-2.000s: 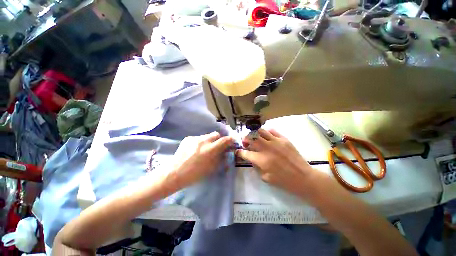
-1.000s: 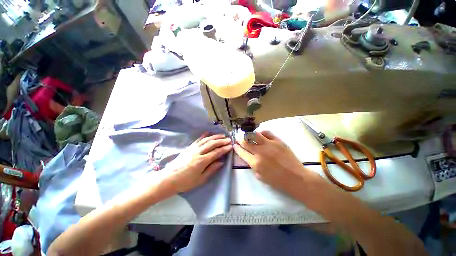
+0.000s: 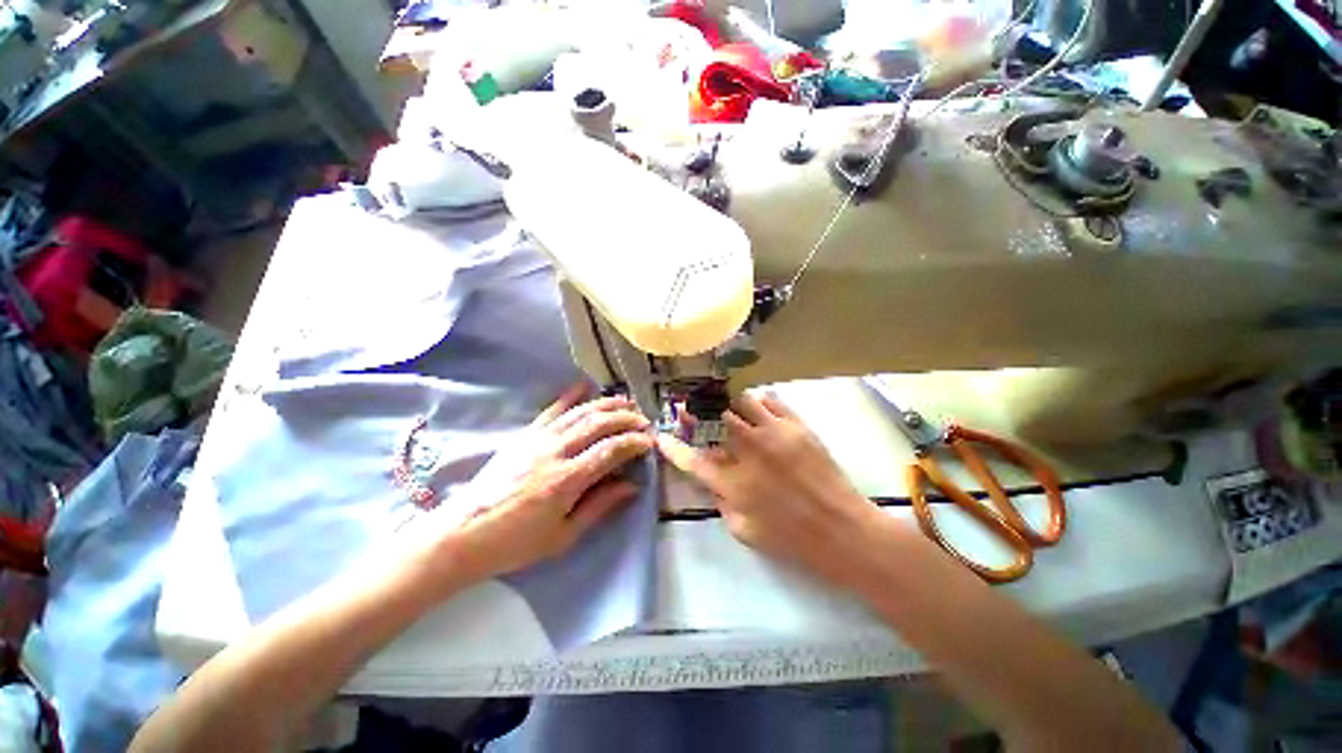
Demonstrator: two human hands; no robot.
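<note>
A light grey-blue garment panel (image 3: pixel 324 486) lies on the table left of the needle, its right edge running from the presser foot (image 3: pixel 692 419) towards me. A small embroidered emblem (image 3: pixel 417 465) shows on it. My left hand (image 3: pixel 552 478) lies flat on the panel, fingertips just left of the foot, fingers slightly spread. My right hand (image 3: pixel 773 478) is close against the foot's right side, fingertips at the cloth edge; whether it pinches cloth is hidden. The cream sewing machine (image 3: pixel 942 250) stands above and behind my hands.
Scissors with orange handles (image 3: pixel 989 500) lie right of my right hand, blades under the machine arm. A ruler strip (image 3: pixel 707 665) marks the front edge. Grey-blue cloth (image 3: pixel 103 589) hangs at the left. Red cloth (image 3: pixel 736 81) and a thread cone (image 3: pixel 592 111) are behind the machine.
The view has shifted, so everything sits lower and further left. My left hand has flattened onto the panel from its earlier fingertip hold near the foot. My right hand stays by the foot.
</note>
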